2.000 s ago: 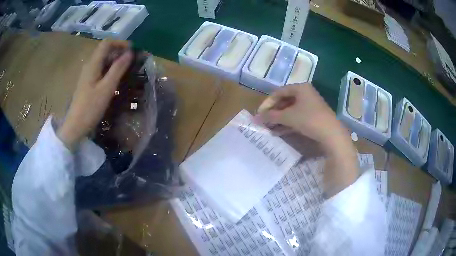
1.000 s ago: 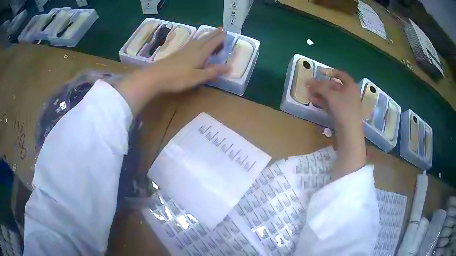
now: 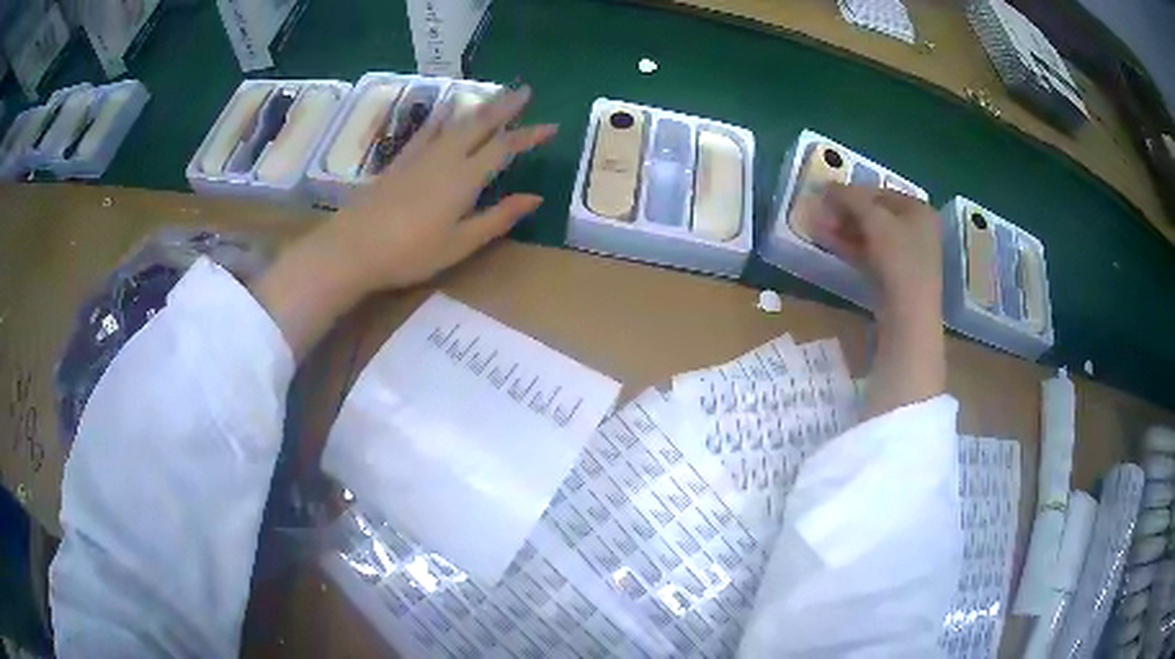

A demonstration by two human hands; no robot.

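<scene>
My left hand [image 3: 419, 206] is spread over the right part of a white packing tray [image 3: 329, 180] on the green belt; a dark piece shows in that tray's middle slot by the fingers. My right hand [image 3: 876, 238] is at another tray [image 3: 805, 258], fingers bent over its cream unit [image 3: 817, 174] with a dark round spot; whether it holds a label cannot be seen. Between the hands stands a tray [image 3: 660, 245] with two cream units and a bluish middle slot. A white label sheet [image 3: 451, 451] with one row of print lies below, on printed sheets [image 3: 657, 502].
A clear bag of dark pieces [image 3: 116, 303] lies by my left sleeve. More trays stand at left [image 3: 238, 174] and right [image 3: 999, 322]. Upright printed cartons [image 3: 445, 32] stand behind. White rolled tubes [image 3: 1057, 489] lie at right. A white scrap [image 3: 769, 301] lies at the belt's edge.
My left hand has moved from the bag to the trays and now has its fingers spread. My right hand has left the label sheet and moved to a tray. The view has shifted right.
</scene>
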